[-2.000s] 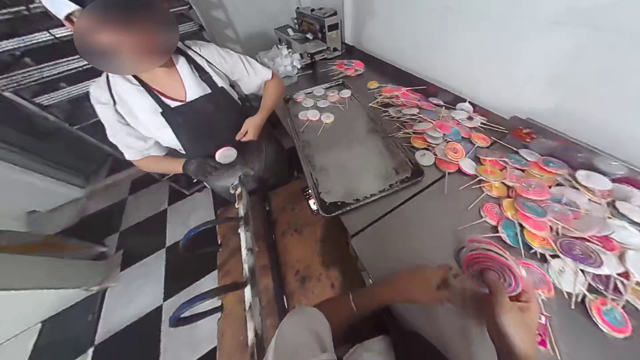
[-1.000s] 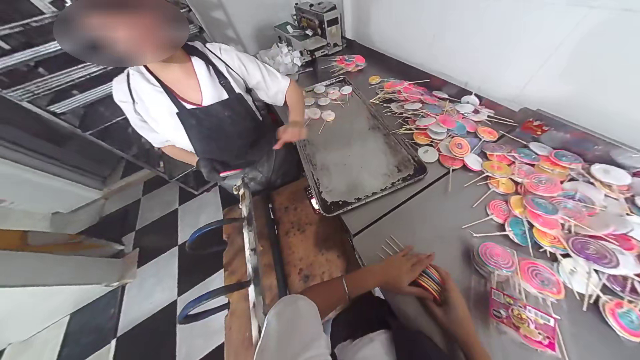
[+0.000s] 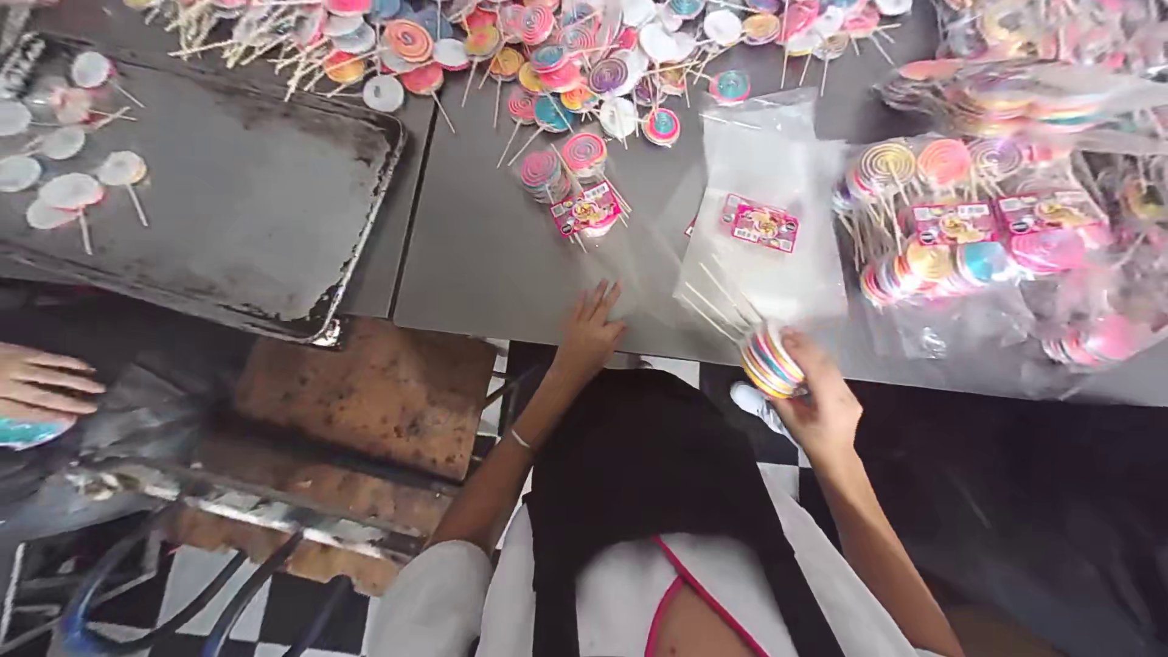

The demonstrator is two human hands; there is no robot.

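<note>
My right hand [image 3: 821, 392] grips a stack of swirl lollipops [image 3: 773, 362], whose sticks point up and to the left. Fingers spread, my left hand [image 3: 595, 324] is at the front edge of the grey metal table [image 3: 493, 265] and holds nothing. Just beyond it lies a small group of lollipops [image 3: 540, 173] with a pink printed label [image 3: 587, 212]. Clear plastic bags [image 3: 766, 155], one with a pink label [image 3: 759, 223], lie flat beyond the stack. Loose lollipops [image 3: 607, 75] are heaped along the far side.
Packed bags of lollipops [image 3: 958, 219] cover the right of the table. A dark metal tray [image 3: 228, 192] at the left bears several pale lollipops [image 3: 71, 192]. At the far left is a co-worker's hand [image 3: 41, 381], near a scorched wooden board [image 3: 365, 392].
My hands were together around the lollipop stack one second ago; now they are apart, with the stack in my right hand only. The view has swung to the right and down.
</note>
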